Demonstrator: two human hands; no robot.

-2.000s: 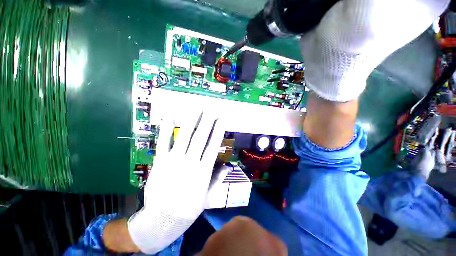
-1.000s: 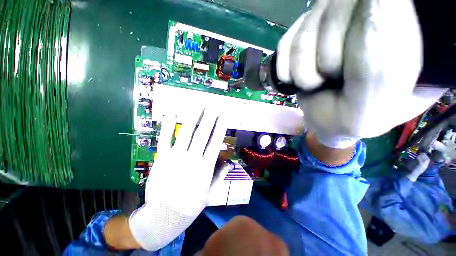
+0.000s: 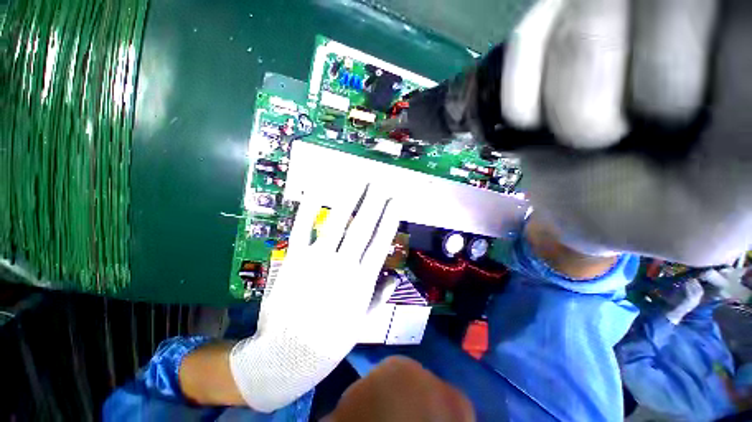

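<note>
The green circuit board (image 3: pixel 265 157) lies on the dark green mat, tilted slightly. A long silver-white heatsink (image 3: pixel 420 194) crosses it, and a finned block (image 3: pixel 406 323) sits at its near edge. My left hand (image 3: pixel 321 288), in a white knit glove, lies flat with fingers over the heatsink, the thumb by the finned block. My right hand (image 3: pixel 610 107), gloved, large and blurred, is wrapped around the black electric screwdriver (image 3: pixel 462 103). The screwdriver points left over the upper part of the board and covers part of it. Its tip is blurred, so contact with the board cannot be told.
A dense bundle of green strands (image 3: pixel 66 148) lies at the left. Another person's blue sleeve (image 3: pixel 680 354) and white gloved hands show at the lower right, near other boards. A red-orange object (image 3: pixel 476 338) shows below the board, by my blue clothing.
The board and strands appear farther right and tilted in the view. My right hand and screwdriver are closer to the camera and more blurred. My left hand stays on the heatsink.
</note>
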